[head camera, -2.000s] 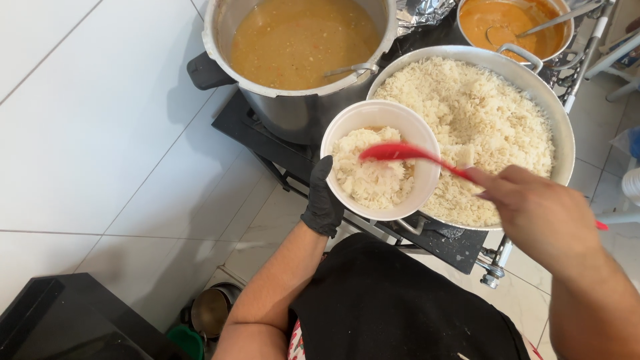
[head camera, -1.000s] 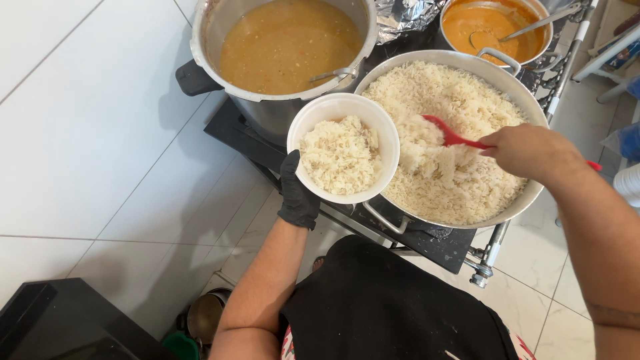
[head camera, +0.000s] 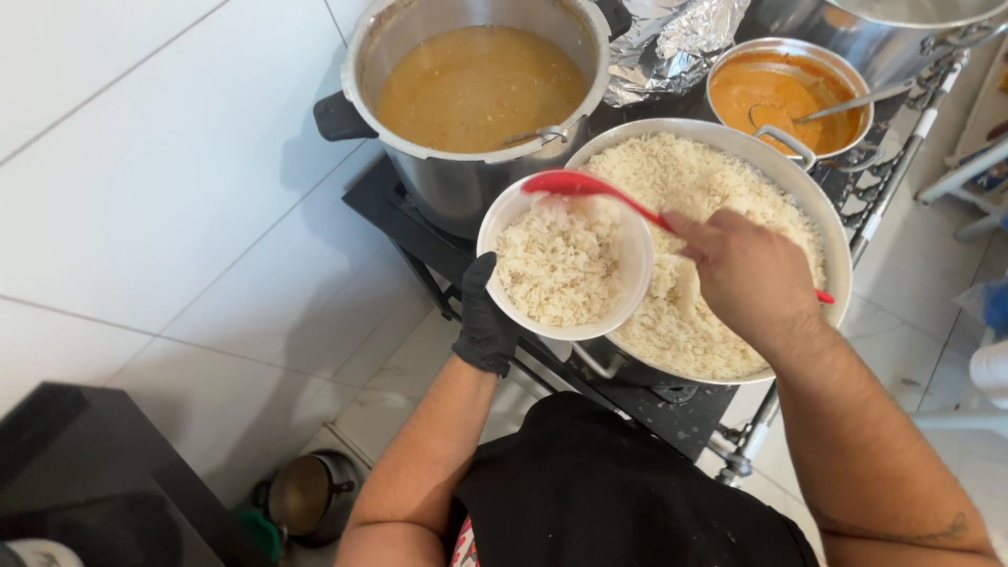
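Note:
My left hand (head camera: 486, 319), in a black glove, holds a round white bowl (head camera: 642, 260) by its left side. Cooked rice (head camera: 559, 264) lies in the bowl. My bare right hand (head camera: 740, 276) grips a red spoon (head camera: 571, 183), whose head is over the bowl's upper rim; the handle's end shows beyond my hand. Just right of the bowl, partly beneath it and my right hand, a wide metal pan (head camera: 839, 252) holds much more rice. A deep metal pot (head camera: 429, 169) of brownish-yellow liquid stands at the upper left of the bowl, with a metal utensil in it.
Behind the rice pan, a smaller pot (head camera: 869, 118) holds orange sauce and a metal utensil. Crumpled foil (head camera: 669, 47) lies beside it, and a large metal pot (head camera: 882, 47) stands at the upper right. All are on a black stove (head camera: 693, 421) with a front rail. A tiled wall is at left.
A second ago the red spoon was in the rice of the wide pan. My right hand has brought it left, over the bowl. My left hand keeps hold of the bowl.

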